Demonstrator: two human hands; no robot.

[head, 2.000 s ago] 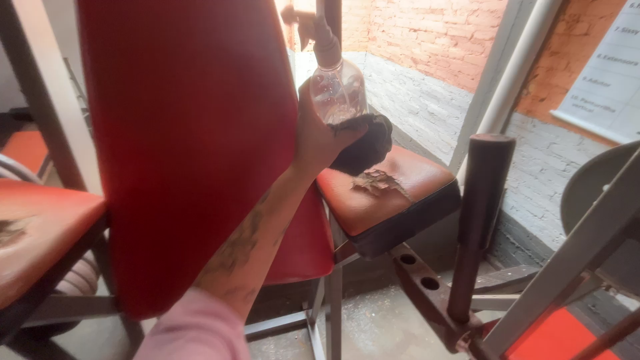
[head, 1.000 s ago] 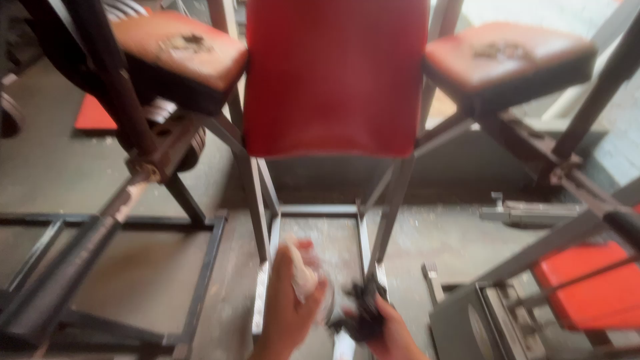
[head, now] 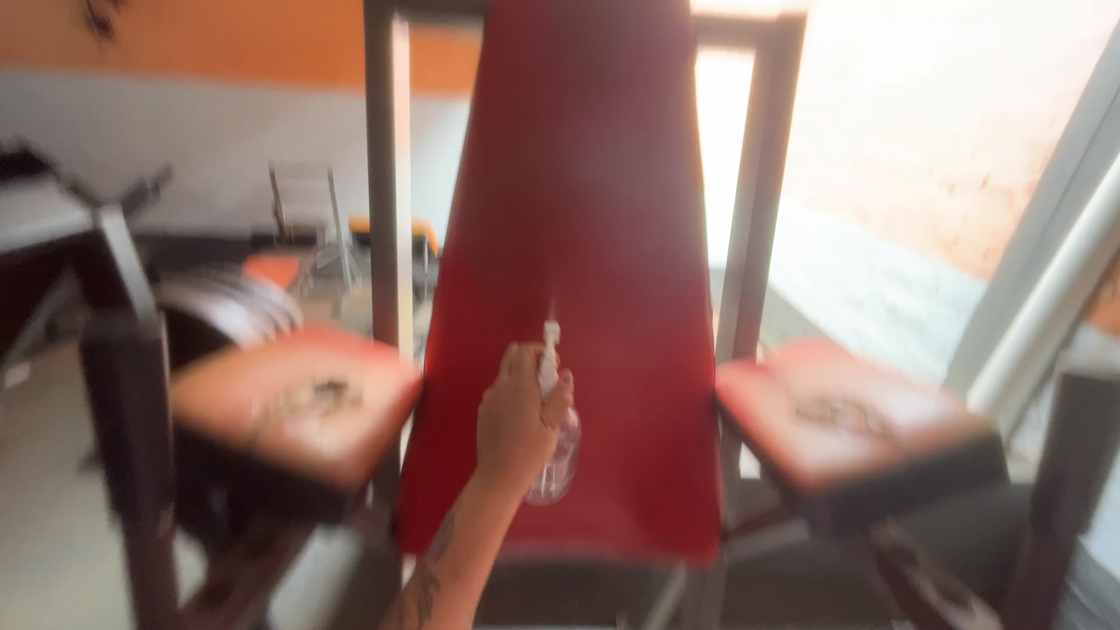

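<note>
My left hand [head: 521,420] is closed around the neck of a clear plastic spray bottle [head: 558,464] with a white spray head [head: 550,354]. It holds the bottle upright in front of the lower part of a red padded backrest [head: 604,262], with the nozzle facing away from me. A faint pale streak shows just above the nozzle. Dark tattoo marks are visible on the forearm. My right hand is out of view, and no black cloth shows in this frame.
Worn orange-red pads with torn covers flank the backrest, one at left [head: 297,402] and one at right [head: 857,416]. Dark padded uprights stand at the left [head: 127,411] and right [head: 1072,446] edges. Weight plates [head: 223,306] lie behind the left pad.
The view has risen from the lower frame to the backrest. My right hand, with the black cloth a second ago, has left the view. My left hand now holds the bottle before the backrest.
</note>
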